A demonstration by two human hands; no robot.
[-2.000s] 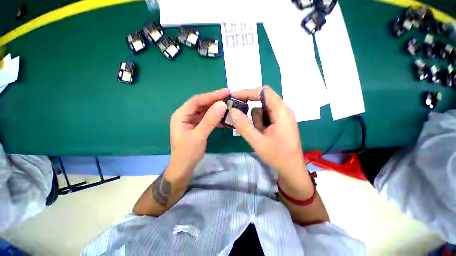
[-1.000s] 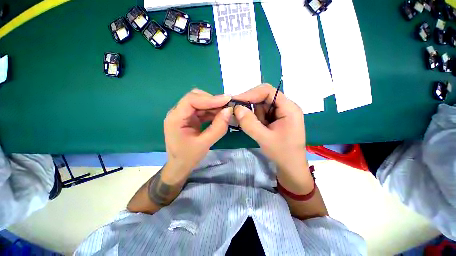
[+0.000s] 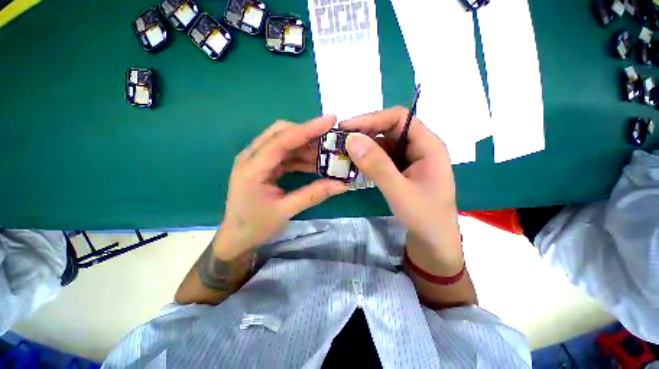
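A black rounded watch housing is held open side up between both hands, showing silver-white and dark blocks. My left hand holds its left side, with the thumb at the lower edge and fingers at the top. My right hand holds its right side, the thumb pressing on the upper right of the inside. Thin black tweezers stick up from my right hand, tip away from the housing. A white release liner sheet with rows of grey marks lies beyond and partly under the hands.
Several waiting units lie at the upper left, one apart. Plain white liner strips lie right of the marked sheet, a unit at their top. More units are at the far right. Other workers' sleeves show at both sides.
The housing's inside has come into view as my left thumb moved down to its lower edge. My right thumb has shifted to its upper right. The bench things sit higher in the picture.
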